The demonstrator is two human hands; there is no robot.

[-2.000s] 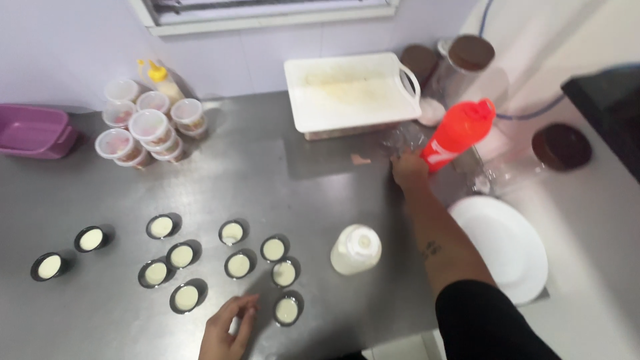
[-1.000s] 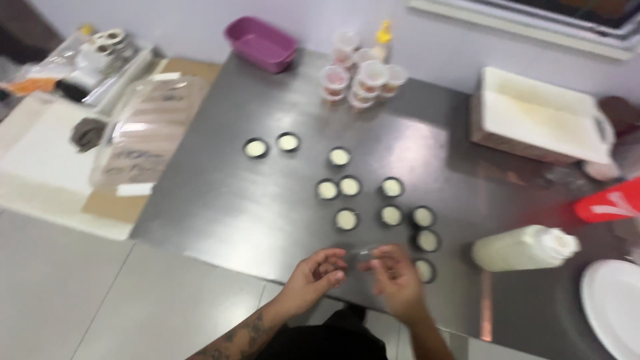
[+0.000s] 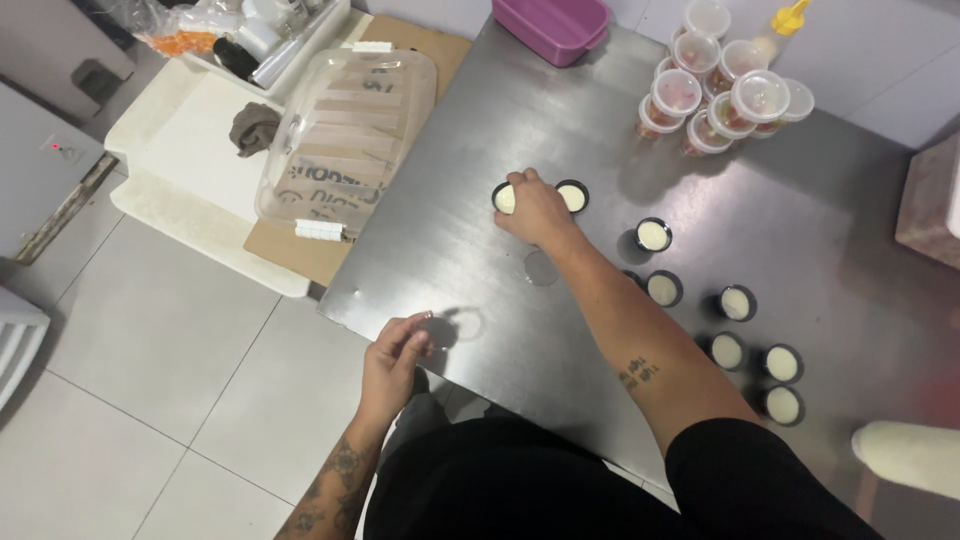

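Note:
My left hand (image 3: 399,352) pinches a clear plastic lid (image 3: 439,334) between thumb and fingers, just over the front edge of the steel table. Farther out, my right hand (image 3: 534,204) has its fingers around the rim of a small black cup of cream-coloured sauce (image 3: 505,199). Another such cup (image 3: 572,196) stands right beside that hand. A clear round lid (image 3: 541,268) lies flat on the table below my right wrist. Several more filled black cups (image 3: 654,235) stand to the right, one of them partly hidden by my right forearm.
Stacked lidded tubs (image 3: 709,97) and a yellow-capped squeeze bottle (image 3: 784,22) stand near the wall. A purple plastic container (image 3: 555,30) sits at the back edge. A whitish bottle (image 3: 911,457) lies in view at lower right. Left of the table are a clear storage-box lid (image 3: 345,139) and a grey cloth (image 3: 255,129).
My right hand has left the red bottle, met my left hand over clear plastic, then moved out to a cup at the far left of the group. The view has swung left.

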